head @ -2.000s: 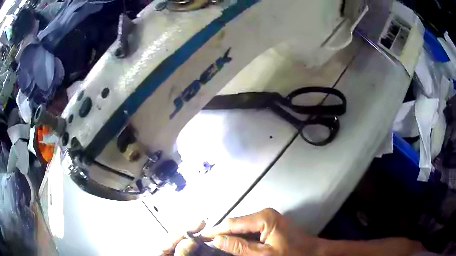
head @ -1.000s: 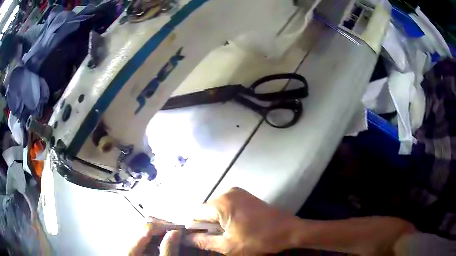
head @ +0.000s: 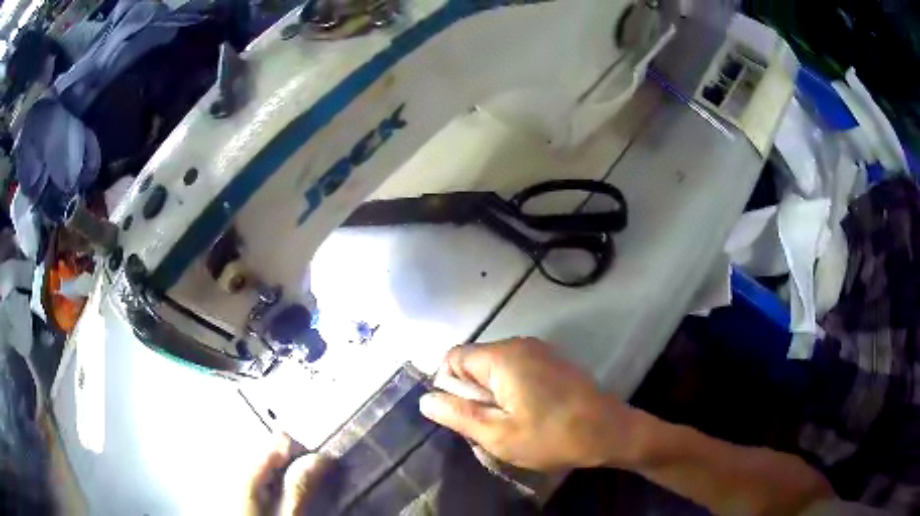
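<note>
A dark checked cloth [head: 398, 448] lies at the front of the white machine bed, with a straight folded edge facing the needle area. My right hand [head: 525, 403] pinches its right corner between thumb and fingers. My left hand [head: 288, 479] holds its left end; this hand is partly cut off by the lower edge and blurred by glare. The cloth is apart from the presser foot and needle area [head: 303, 348], which is lost in lamp glare.
The white sewing machine head [head: 353, 141] spans the upper left. Black shears [head: 504, 214] lie on the bed beside its arm. White scraps [head: 802, 262] hang over a blue bin [head: 762, 297] at right. Heaped grey-blue cloth [head: 55, 141] stands at far left.
The checked cloth has come into view, spread between both hands. My right hand has moved up on the bed. Both hands were close together at the lower edge before.
</note>
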